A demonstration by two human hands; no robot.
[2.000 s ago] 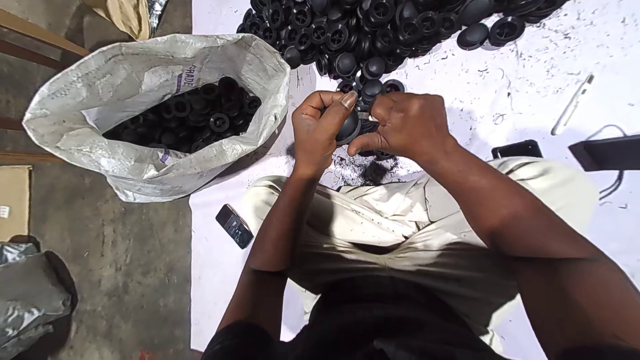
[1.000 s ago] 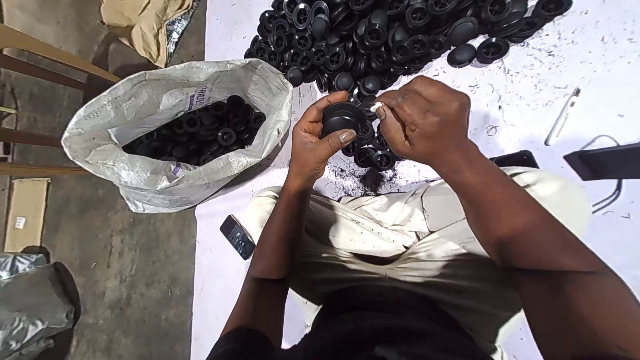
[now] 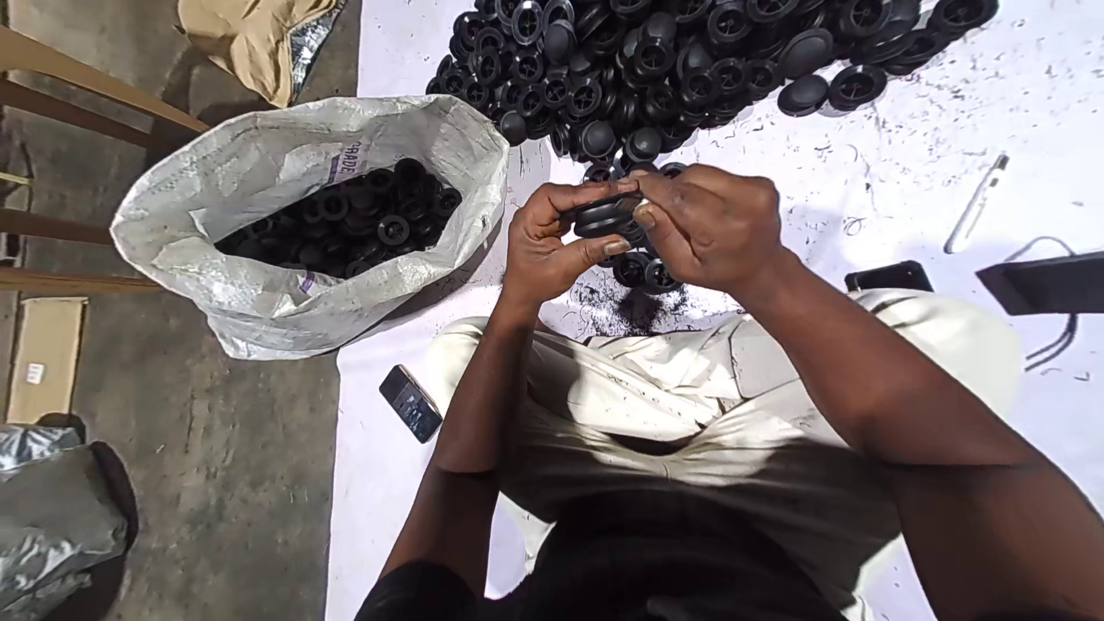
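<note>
Between the thumb and fingers of my left hand [image 3: 556, 246] is a round black plastic part [image 3: 604, 216], seen nearly edge-on. My right hand [image 3: 716, 220] is closed at the part's right edge, thumb and forefinger pinched; whether they grip a small tool there is hidden. Beyond my hands lies a large pile of similar round black parts [image 3: 651, 56], some with open spoked faces, others domed. A few more [image 3: 632, 269] lie just below my hands, beside dark shavings [image 3: 638, 310]. At the left, a white woven sack [image 3: 302, 323] holds many such black parts [image 3: 392, 228].
A phone [image 3: 410, 404] lies by my left knee. To the right are a white pen-like tool [image 3: 976, 203], a black object [image 3: 890, 276] and a dark flat item [image 3: 1044, 285] with a cable. Wooden bars [image 3: 86, 73], cardboard [image 3: 47, 358] and a grey bag [image 3: 56, 517] are at the left.
The black part in my left hand has turned from showing its broad round face to nearly edge-on. My right hand stays close against it.
</note>
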